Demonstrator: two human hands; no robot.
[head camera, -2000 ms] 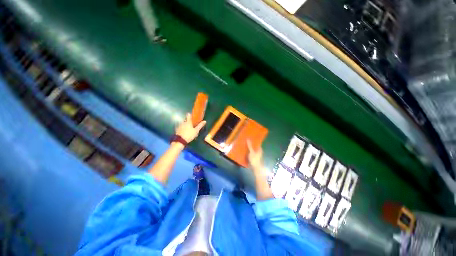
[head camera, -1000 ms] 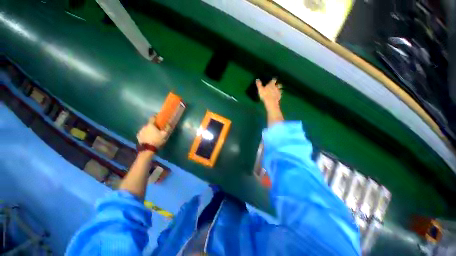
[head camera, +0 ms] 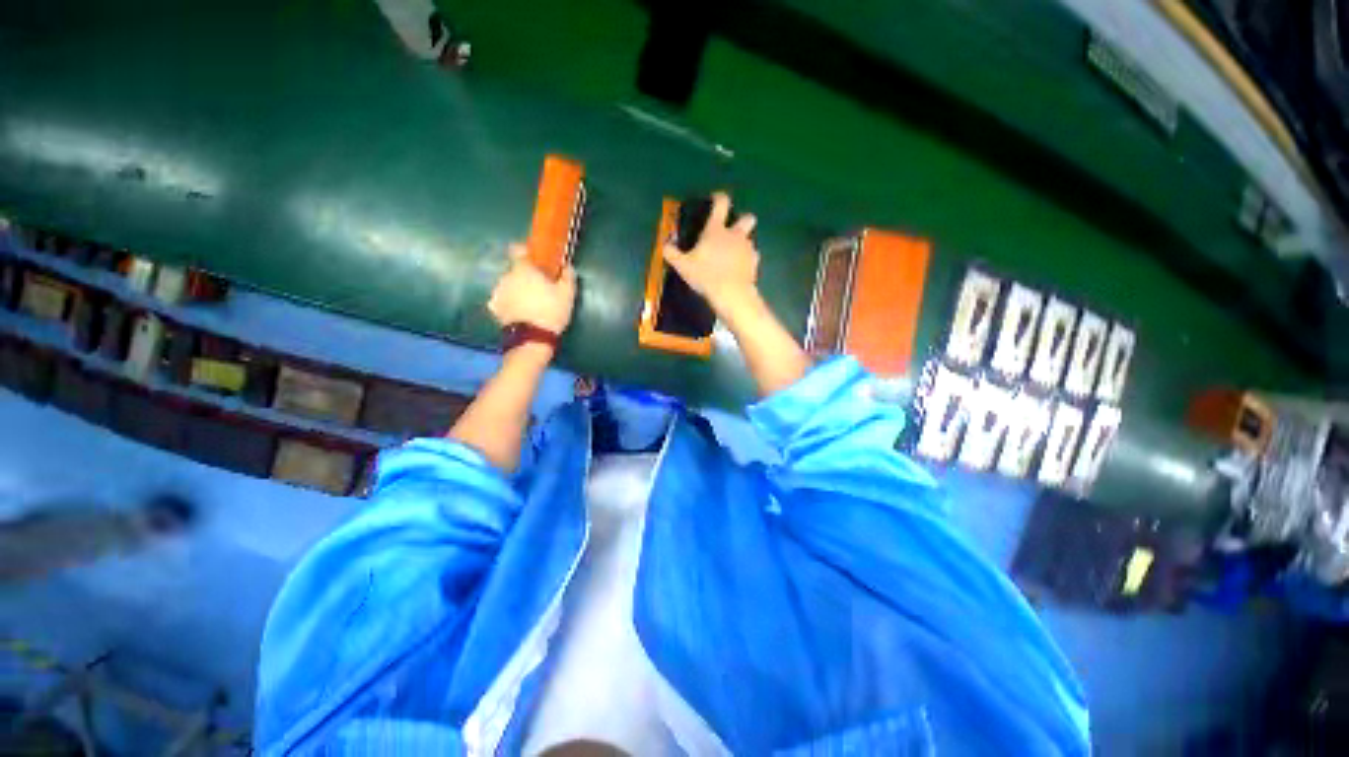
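My left hand (head camera: pixel 533 294) grips the near end of an upright orange piece (head camera: pixel 556 216) with layered lines on its right side. My right hand (head camera: pixel 719 260) is over an orange frame (head camera: pixel 675 342) with a dark middle, lying on the green bench. A dark block (head camera: pixel 692 225) lies under its fingers at the frame's far end; whether the fingers grip it I cannot tell. To the right stands a thick orange stack (head camera: pixel 891 300) with layered lines on its left side.
White flat parts (head camera: pixel 1013 328) lie in two rows on the bench at the right. A dark block (head camera: pixel 675 56) lies at the back. Another orange piece (head camera: pixel 1250 426) and silvery wrapped things (head camera: pixel 1302 481) are at the far right. Rows of dark blocks (head camera: pixel 317 398) stand beyond the bench's near edge, lower left.
My right hand has moved from the back of the bench to the orange frame, and a dark block is now at its fingers. My left hand still holds the orange piece. The camera view has turned.
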